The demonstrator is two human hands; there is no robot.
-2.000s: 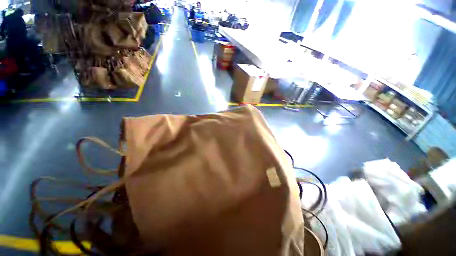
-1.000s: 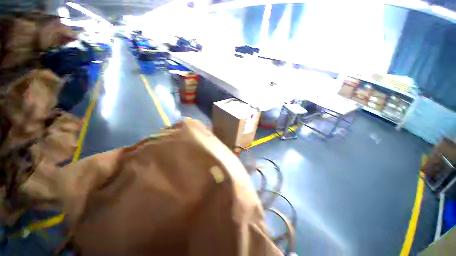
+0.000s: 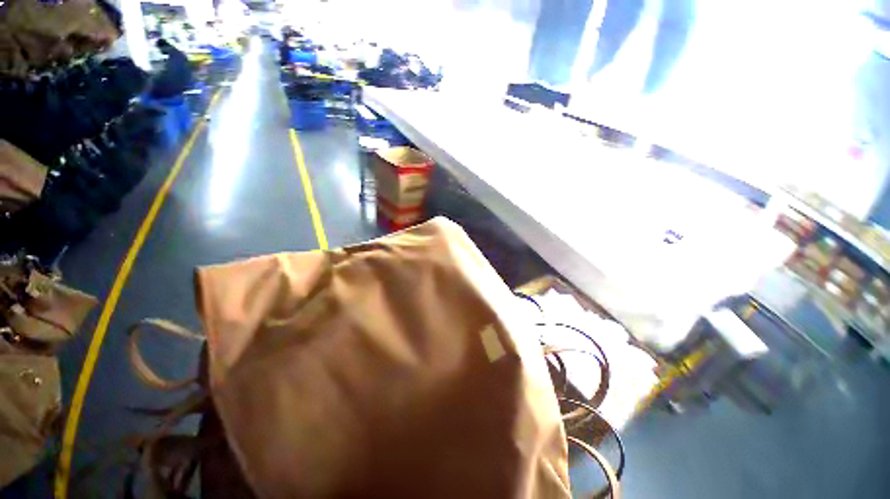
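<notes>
A stack of brown tote bags (image 3: 381,370) fills the lower middle of the view, close in front of me. A small pale label (image 3: 493,343) shows on the top bag's right side. Thin dark and tan handle loops (image 3: 586,365) stick out at the right of the stack. More loops (image 3: 156,356) hang out at the left. Neither my left hand nor my right hand is in view; the stack may hide them.
A long white worktable (image 3: 527,185) runs from the far middle to the right. A red and brown carton (image 3: 401,185) stands beside it. Dark and brown bags (image 3: 29,302) are piled at left. A yellow line (image 3: 137,249) marks the aisle. A person (image 3: 173,70) is far off.
The view has moved forward along the aisle. The white worktable and the red and brown carton are nearer. The white pieces at lower right are out of view. The tote stack stays in front of me.
</notes>
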